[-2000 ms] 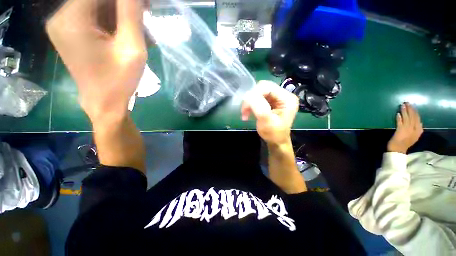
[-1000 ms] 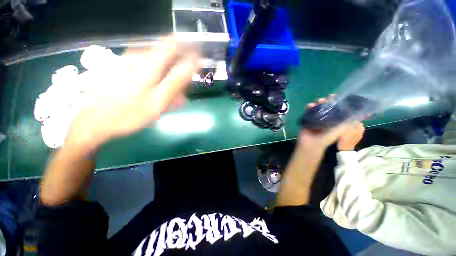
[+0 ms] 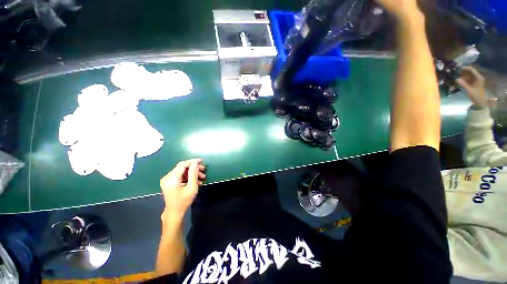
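Observation:
My left hand is at the bench's front edge, fingers curled, with nothing visible in it. My right hand reaches far forward and is cut off by the top edge. A clear plastic bag with a dark look lies just left of it, over the blue parts bin; whether my fingers grip it is hidden. White covers lie in an overlapping, glaring pile at left. Small black ring parts, some with silvery rings, are heaped in front of the bin.
The automatic screw feeder stands left of the bin. A black jointed arm slants over the bin. Another person's hand is near dark parts at right. Metal stools are below the bench. Another clear bag is at far left.
My left hand has moved from over the white covers down to the bench edge. My right hand has gone from the right side up to the top, and the bag now shows over the bin.

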